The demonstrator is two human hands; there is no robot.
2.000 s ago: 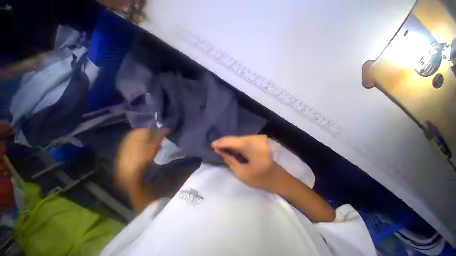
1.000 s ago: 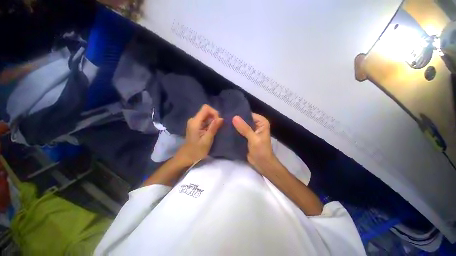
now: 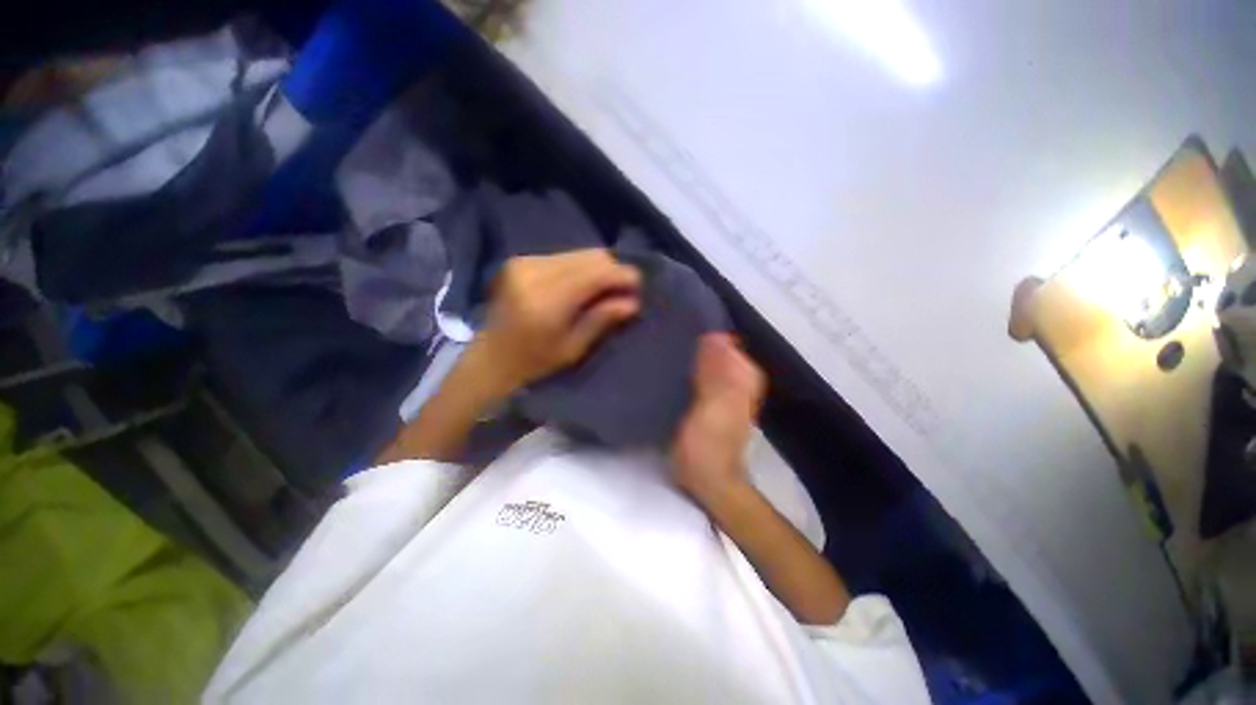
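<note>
A dark grey garment piece point(image 3: 627, 372) hangs between my hands above my lap, in front of the table edge. My left hand point(image 3: 558, 314) is closed on its upper left part, with the fingers curled in. My right hand point(image 3: 719, 413) holds its right edge, thumb up; it is blurred. More grey cloth point(image 3: 395, 234) lies bunched to the left, with a small white bit of cloth beside my left wrist. The fingertips are partly hidden in the cloth.
The white table point(image 3: 827, 179) with a printed ruler scale point(image 3: 771, 255) runs diagonally ahead. The lit sewing machine bed point(image 3: 1102, 358) is at right, with thread snips point(image 3: 1146, 499) on its edge. Piled cloth point(image 3: 152, 165), blue plastic point(image 3: 361, 62) and yellow-green cloth point(image 3: 97, 565) are at left.
The view has turned, so the table edge runs steeper. My left hand was a blur away from the cloth two seconds ago, then pinched it; now it grips higher up and the cloth is lifted and tilted.
</note>
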